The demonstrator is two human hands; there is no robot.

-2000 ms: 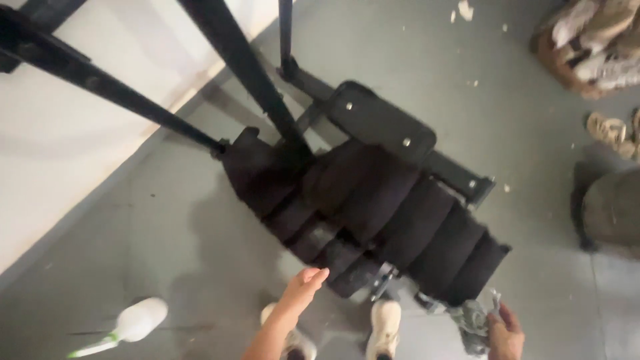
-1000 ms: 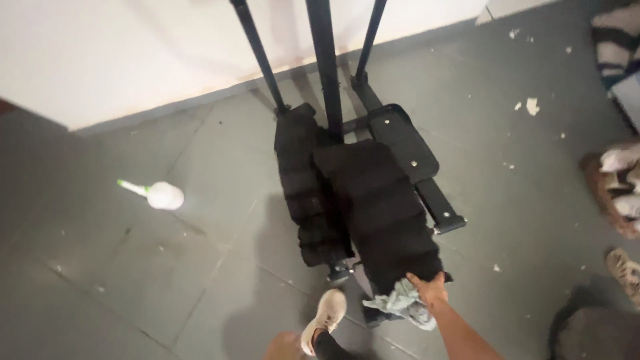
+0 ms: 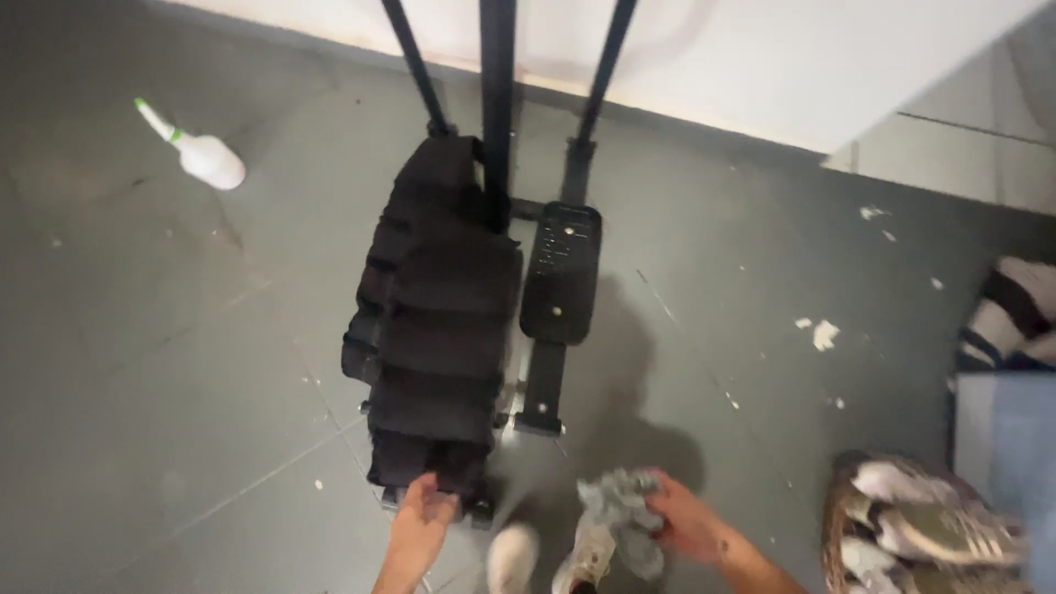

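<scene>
A black quilted pad (image 3: 445, 330) lies over a black metal frame, whose bars (image 3: 497, 99) rise toward the white wall. My left hand (image 3: 422, 516) is at the near end of the pad, its fingers on or just above the fabric; whether it grips cannot be told. My right hand (image 3: 681, 516) holds a crumpled grey-green cloth (image 3: 623, 503) to the right of the pad, above one shoe. Right of the pad, a black plate with bolts (image 3: 563, 272) sits on the frame.
A white bottle-shaped object with a green-tipped stem (image 3: 212, 161) lies on the floor at left. Shoes fill a basket (image 3: 835, 528) at lower right, beside a blue-grey box (image 3: 1002, 445). White scraps (image 3: 825, 334) dot the floor. My shoes (image 3: 587, 553) are at the bottom.
My right hand has moved off the pad's near end with the cloth. My left hand has come to the near end of the pad. The view has turned strongly.
</scene>
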